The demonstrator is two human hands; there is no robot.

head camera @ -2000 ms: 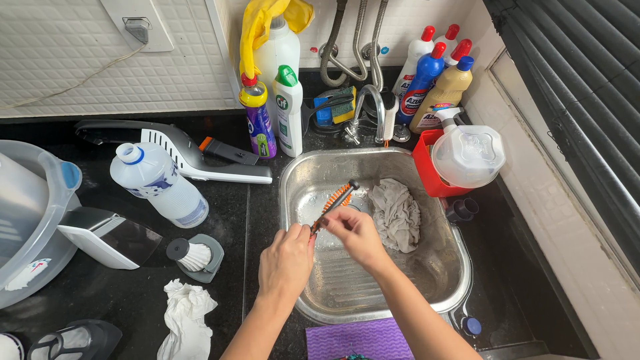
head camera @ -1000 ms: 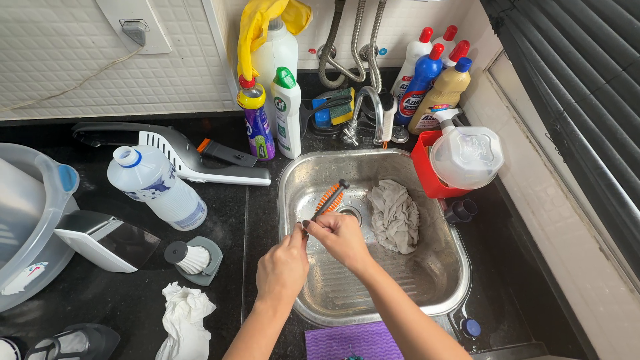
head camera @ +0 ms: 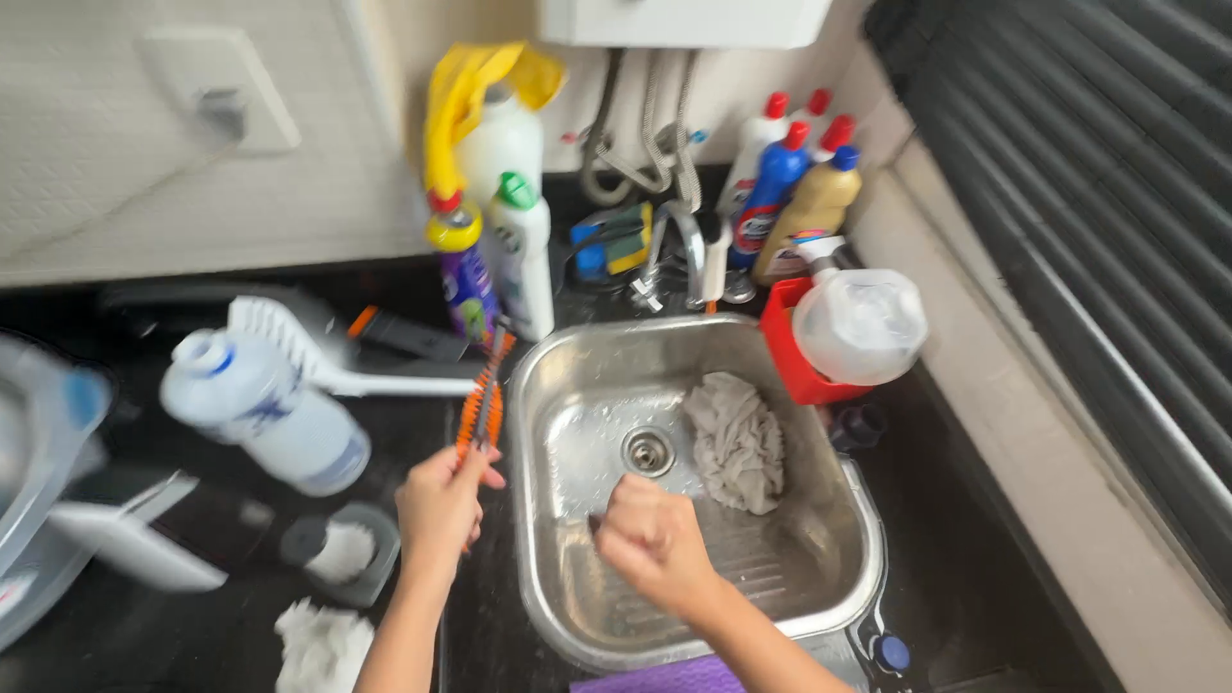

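My left hand (head camera: pixel 445 505) grips the lower end of a roller brush with orange and dark bristles (head camera: pixel 488 390), which stands nearly upright left of the stainless steel sink (head camera: pixel 527 481). Over the sink, my right hand (head camera: pixel 654 539) is curled with the fingers bent in; whether something small is inside it cannot be seen. Beyond that hand is the sink drain (head camera: pixel 649 451), and a crumpled grey cloth (head camera: pixel 736 443) lies in the basin to its right. The chrome faucet (head camera: pixel 688 250) rises behind the basin.
Cleaner bottles (head camera: pixel 525 260) stand behind the brush, others (head camera: pixel 770 192) at the back right. A red container (head camera: pixel 784 346) with a clear bottle (head camera: pixel 859 327) sits at the sink's right rim. Left are a white bottle (head camera: pixel 279 414), a small round brush (head camera: pixel 332 551) and a white cloth (head camera: pixel 322 650). Purple cloth (head camera: pixel 664 678) lies in front.
My hands have come apart. The left one has carried the roller brush from over the sink to the left, while the right one stays over the basin. The view has shifted somewhat and is blurred.
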